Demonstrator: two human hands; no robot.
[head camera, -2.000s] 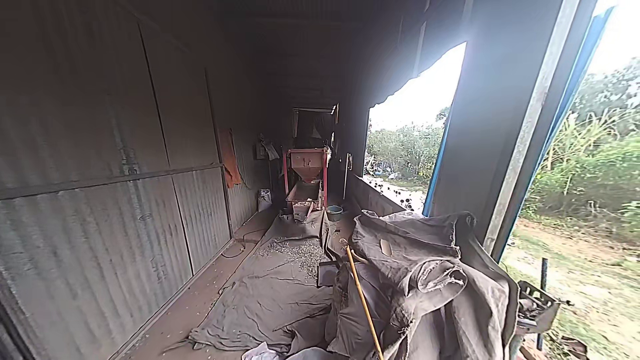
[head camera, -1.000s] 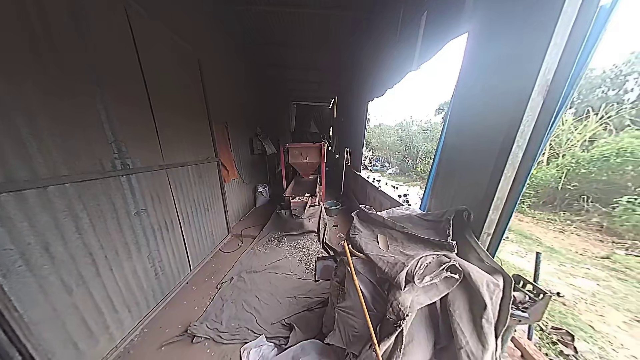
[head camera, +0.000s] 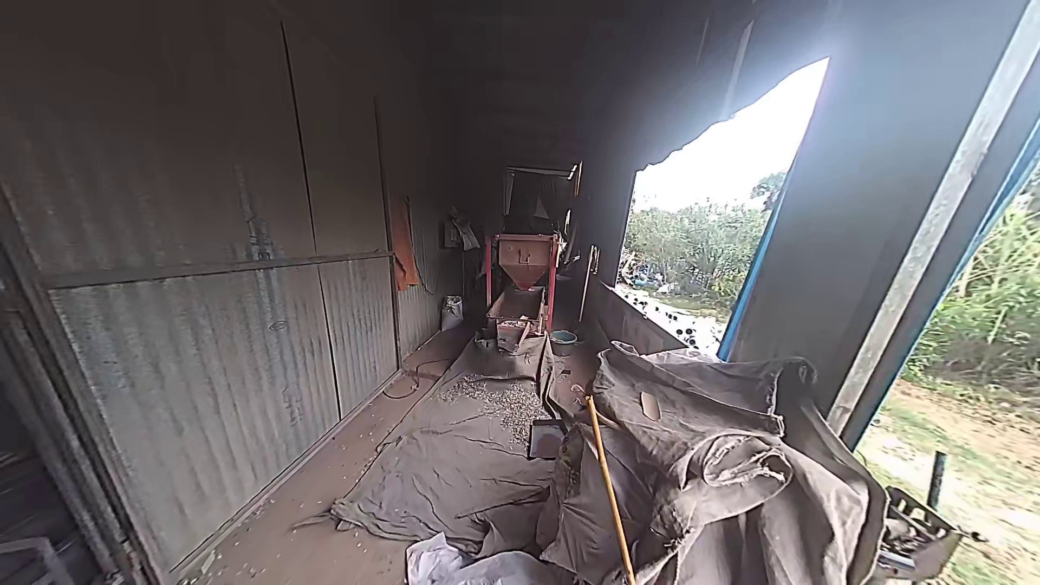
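Neither my left hand nor my right hand shows in the head view. At the far end stands a red metal machine with a hopper (head camera: 528, 258) above a sloping trough. A grey cloth sheet (head camera: 455, 463) lies on the floor before it, with small pale pieces (head camera: 504, 402) scattered on it. A dark square object (head camera: 546, 439) sits at the sheet's right side. On the right is a heap of dusty grey sacking (head camera: 723, 479), and a yellowish wooden pole (head camera: 608, 487) leans against it.
A corrugated metal wall (head camera: 203, 366) runs along the left. A green basin (head camera: 562, 341) and a white sack (head camera: 452, 313) stand near the machine. An orange cloth (head camera: 404, 248) hangs on the wall. At lower right is a metal tray (head camera: 914, 536) of odds and ends. White cloth (head camera: 479, 569) lies at the bottom.
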